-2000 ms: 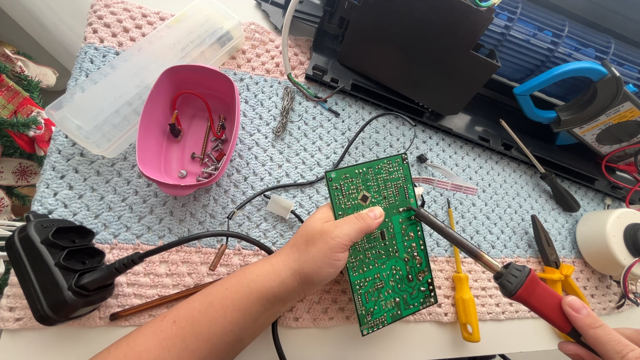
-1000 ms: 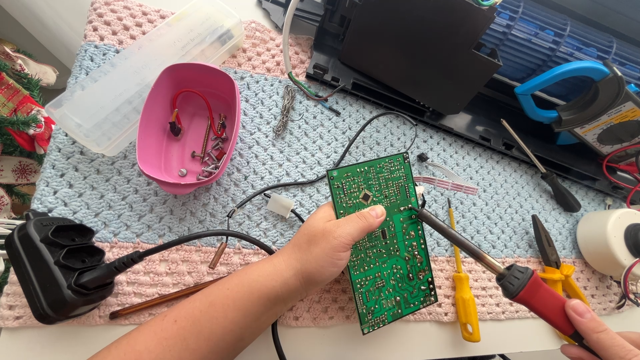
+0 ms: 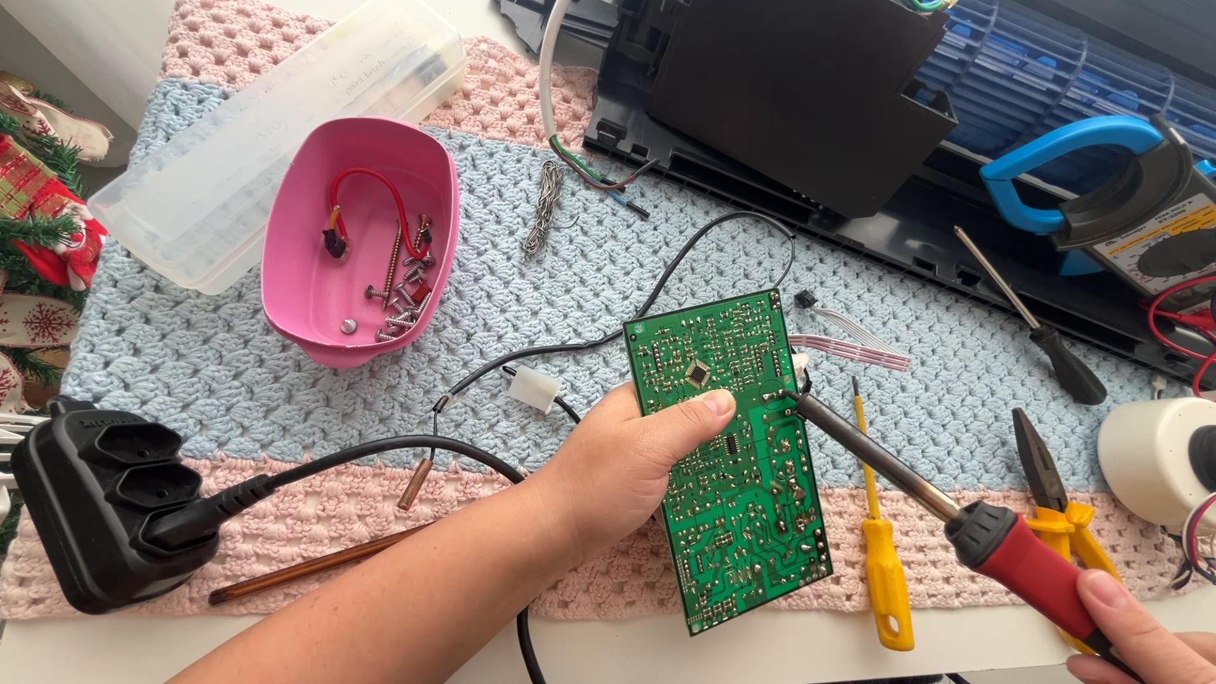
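Observation:
My left hand [image 3: 655, 456] grips a green printed circuit board [image 3: 750, 503] by its left edge, thumb on the solder side and fingers hidden behind. My right hand [image 3: 1140, 632], at the lower right corner, holds a soldering iron [image 3: 1007, 551] by its red and black handle. The iron's tip lies at the board's upper right part, touching or very close to it; which, I cannot tell. Just right of the board is a yellow-handled screwdriver [image 3: 885, 579], with yellow-handled pliers [image 3: 1045, 475] beyond it. Coiled solder wire [image 3: 543, 209] lies above the board.
A pink tub [image 3: 361, 328] with screws and a clear plastic case [image 3: 218, 209] stand upper left. At left sits a black power outlet block [image 3: 104, 532]. An air conditioner unit [image 3: 760, 104], clamp meter [image 3: 1154, 237], black-handled screwdriver [image 3: 1069, 366] and white motor [image 3: 1145, 456] occupy the right. Cables cross the crocheted mat [image 3: 313, 418].

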